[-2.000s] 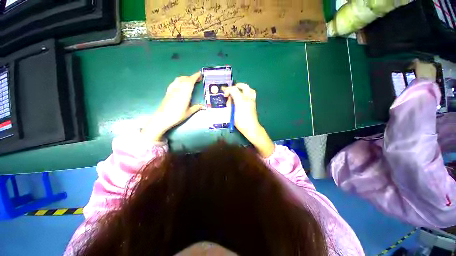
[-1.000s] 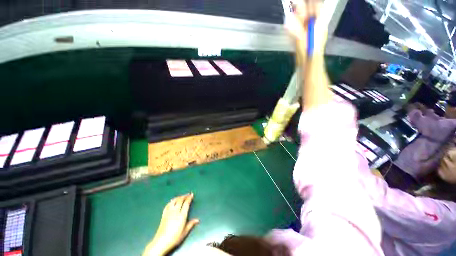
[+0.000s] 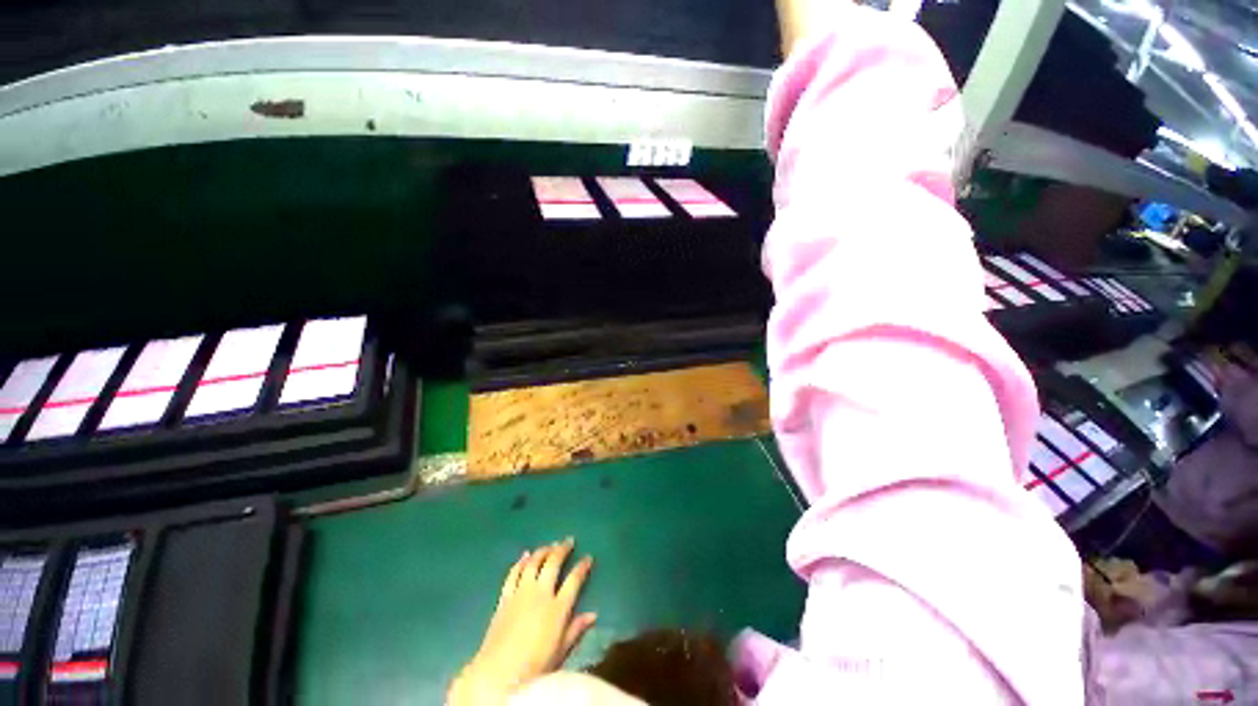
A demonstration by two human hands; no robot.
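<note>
My left hand (image 3: 535, 615) rests palm down on the green mat (image 3: 662, 538), low in the middle of the picture, with its fingers spread and nothing seen in it. My right arm is raised in a pink sleeve (image 3: 897, 317). Only a bit of wrist shows at the top edge; the right hand is cut off, and what it holds cannot be seen. Above the left hand lies a tan wooden board (image 3: 614, 421) with dark scribbles; the sleeve covers its right end.
Stacked trays (image 3: 331, 448) with white-lit phones stand at left. A lower foam tray (image 3: 207, 607) holds phones with text and red bands. Dark trays with three lit phones (image 3: 635, 197) are at back centre. A pale overhead rail (image 3: 483, 94) crosses above. A person in pink is at lower right.
The phone held two seconds ago is out of sight. My right arm has risen, and its hand with the blue pen has passed beyond the top edge. The view has tilted up; my left hand's fingers have spread.
</note>
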